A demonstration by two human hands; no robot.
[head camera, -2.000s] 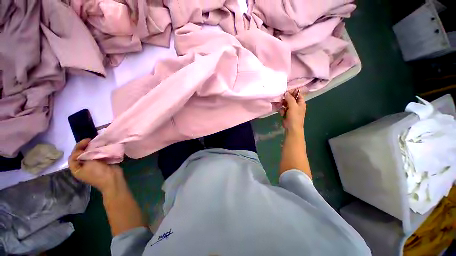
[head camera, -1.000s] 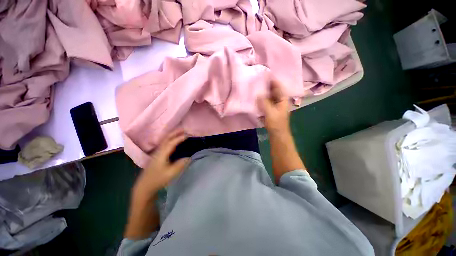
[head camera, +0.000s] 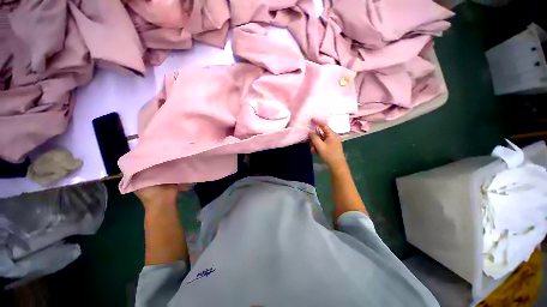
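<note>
A pink jacket (head camera: 204, 114) lies over the table's near edge, its lower edge stretched between my hands. A gold button (head camera: 344, 81) shows near its right end. My left hand (head camera: 163, 193) is under the jacket's left corner, its fingers mostly hidden by the cloth. My right hand (head camera: 324, 141) pinches the edge at the right, beside a small white patch (head camera: 339, 123). Whether my right fingers also hold a small tool, I cannot tell.
Crumpled pink jackets (head camera: 396, 60) lie along the back, right and left. A black phone (head camera: 111, 144) and a beige cloth wad (head camera: 54, 166) lie at left. Clear plastic bags (head camera: 54, 222) hang below. A white bin (head camera: 441, 198) with white scraps (head camera: 519, 210) stands at right.
The long sleeve between my hands was let go. My left hand moved in and is now under the jacket's left corner; my right hand is at its edge. The gold button has come into view.
</note>
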